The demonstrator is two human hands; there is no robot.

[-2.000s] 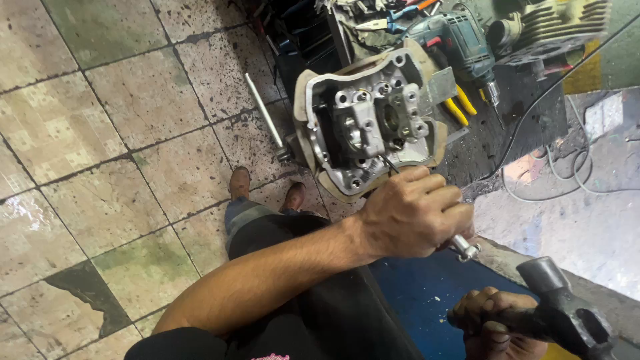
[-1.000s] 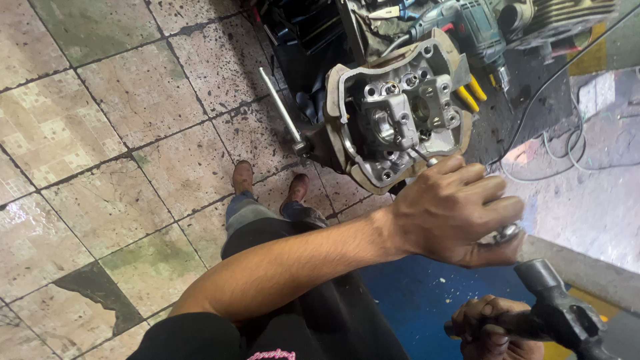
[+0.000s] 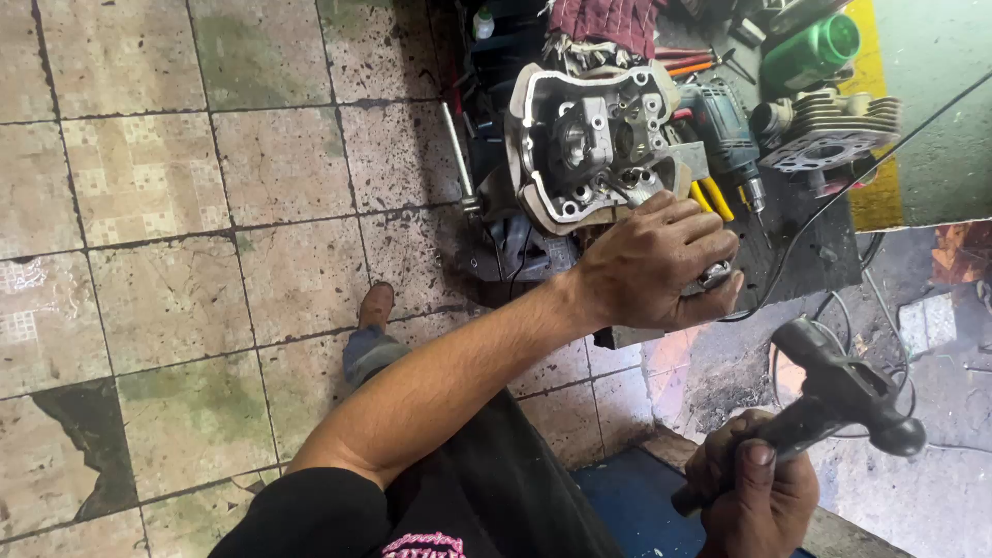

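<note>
My left hand (image 3: 666,260) is closed around a metal rod-like tool, whose rounded shiny end (image 3: 714,274) shows between thumb and fingers. The tool's other end points into the lower edge of an aluminium engine cylinder head (image 3: 585,147), by the valve area; the exact contact is hidden. At the lower right, my right hand (image 3: 756,484) grips the handle of a ball-peen hammer (image 3: 833,380), its head raised to the right of the cylinder head and apart from it.
A power drill (image 3: 721,128), yellow-handled pliers (image 3: 711,199), a finned engine cylinder (image 3: 837,132), a green plastic container (image 3: 814,50) and a maroon cloth (image 3: 601,23) lie on the cluttered bench. A black cable (image 3: 821,203) crosses its right side. A metal rod (image 3: 457,151) sticks out at the left.
The view has shifted between frames. My left hand stays at the cylinder head's lower edge with the tool, and my right hand still holds the hammer.
</note>
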